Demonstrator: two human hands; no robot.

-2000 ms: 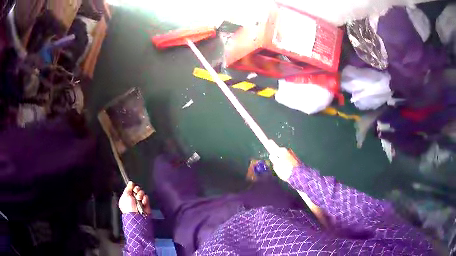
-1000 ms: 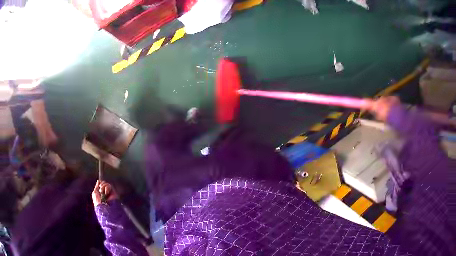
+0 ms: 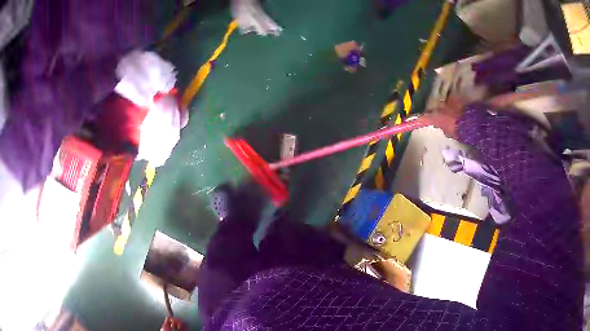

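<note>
The broom's red head lies on the green floor in front of my feet, its pink handle running up to the right. My right hand, blurred, is closed round the upper handle. The square dustpan is at the lower left. My left hand is at the bottom edge, partly cut off, on the dustpan's thin handle. A small whitish scrap lies just beyond the broom head. A brown and purple scrap lies farther off.
A red crate-like container and white bundles are at the left, beside purple fabric. Yellow-black tape crosses the floor. A blue and yellow box, pale boxes and a white panel stand at the right.
The view has turned to the right. The broom head has moved from beside the red container to the floor near my feet. Both hands keep hold of their tools.
</note>
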